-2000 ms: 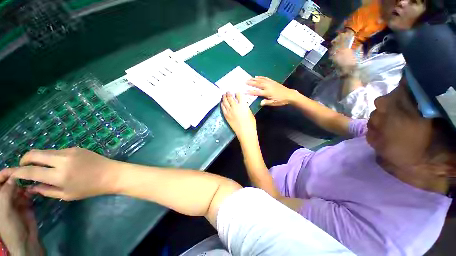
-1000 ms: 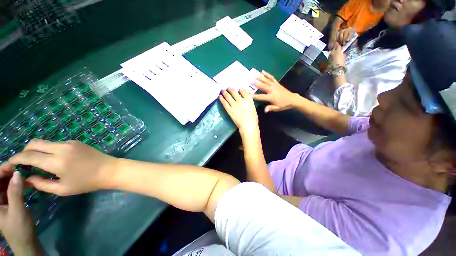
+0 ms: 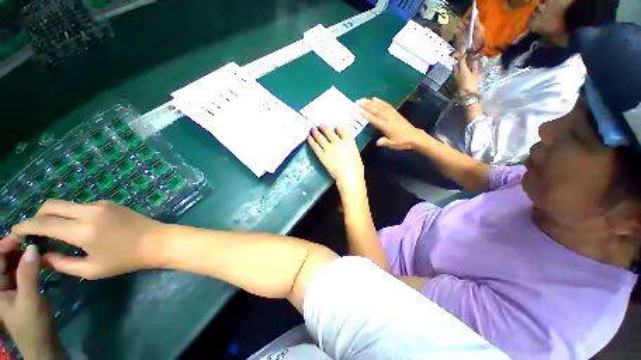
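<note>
A clear blister tray [image 3: 112, 165] with rows of pockets showing green lies on the bench at the left. My right hand [image 3: 95, 238] reaches in over its near edge, fingers bent and pointing left. My left hand [image 3: 27, 299] is at the lower left corner, partly cut off by the picture's edge. The fingertips of both hands meet around a small dark green piece [image 3: 33, 242], probably a small circuit board, mostly hidden by the fingers.
A stack of printed sheets [image 3: 242, 119] lies right of the tray. A neighbour in a purple shirt [image 3: 478, 246] has both hands on a white leaflet [image 3: 334, 111]. More white papers [image 3: 420, 48] lie further along. A pale metal strip [image 3: 281, 62] borders the dark green belt [image 3: 176, 35].
My hands stay together over the tray with small finger shifts. The neighbour's far hand has moved on the leaflet. A person further back has raised a white paper.
</note>
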